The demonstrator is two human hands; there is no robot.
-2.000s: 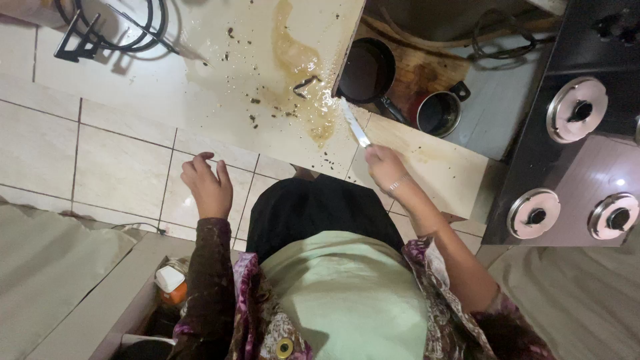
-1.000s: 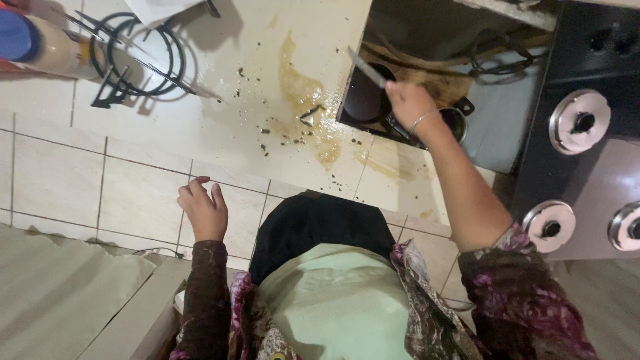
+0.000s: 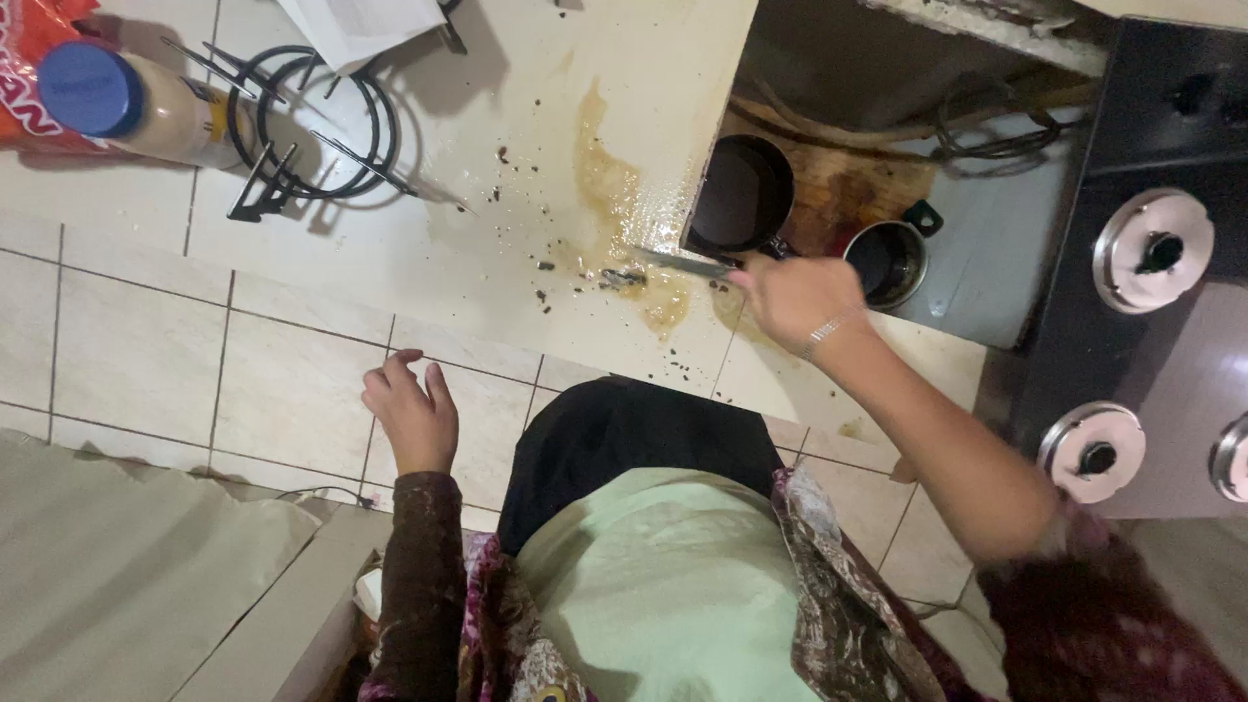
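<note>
My right hand [image 3: 804, 297] grips a flat-bladed tool [image 3: 682, 261], perhaps a knife or scraper, its blade pointing left over the white tiled counter [image 3: 468, 224]. Just left of the blade tip lies a small dark wet piece of debris [image 3: 624, 278]. Around it spread a yellowish-brown liquid spill [image 3: 606, 180] and scattered dark crumbs. My left hand [image 3: 414, 405] hangs over the floor in front of the counter, fingers loosely curled and apart, holding nothing.
A counter cutout holds a dark frying pan [image 3: 741, 193], a small pot [image 3: 885, 263] and hoses. Right of it sits a black gas hob [image 3: 1082, 253] with exposed burners. At left are a black pan support [image 3: 380, 127], a blue-lidded jar [image 3: 93, 88] and a red packet [image 3: 29, 117].
My right hand first moved up over the cutout with the tool, then came back down to the spill beside the cutout's edge. My left hand stays off the counter.
</note>
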